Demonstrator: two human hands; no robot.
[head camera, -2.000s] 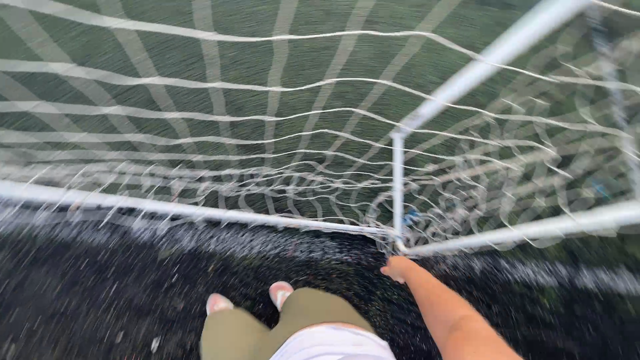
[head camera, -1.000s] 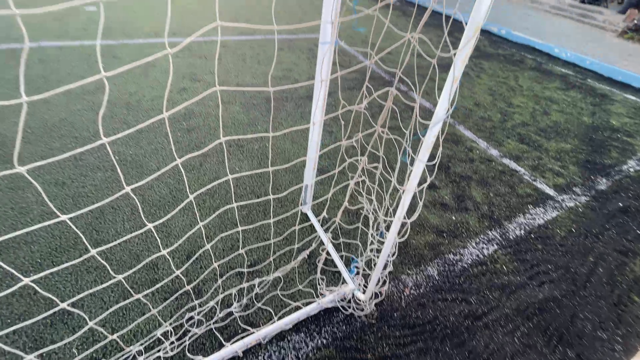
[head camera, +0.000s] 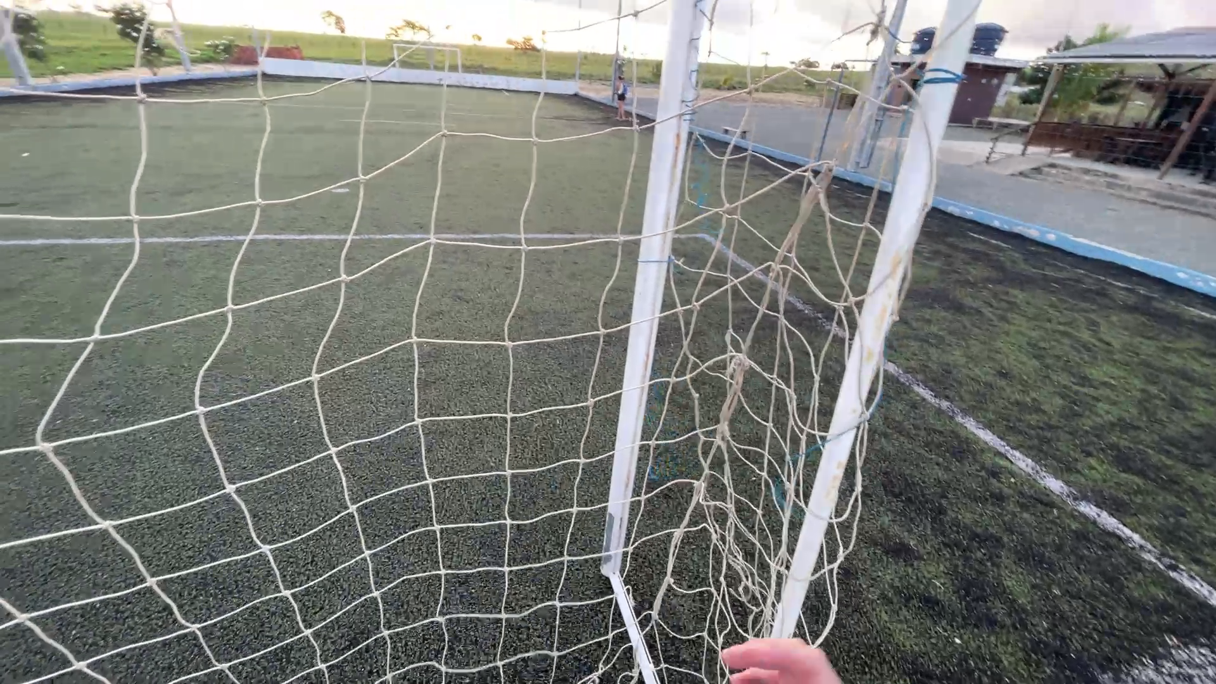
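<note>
Part of my right hand shows at the bottom edge, fingers pointing left, just below the visible lower end of the slanted white goal post. Whether it touches or grips the frame is cut off from sight. My left hand is out of view. The white cord goal net spreads across the left and middle, and bunched netting hangs between the slanted post and the upright white post. Blue ties wrap the slanted post near its top.
Green artificial turf with white lines lies around the goal. A low blue curb borders it on the right. Far off are a standing person, another goal and a roofed shelter.
The view has swung up from the ground to the pitch. My right arm, reaching to the frame's bottom corner two seconds ago, is out of sight one second ago; part of the hand shows now.
</note>
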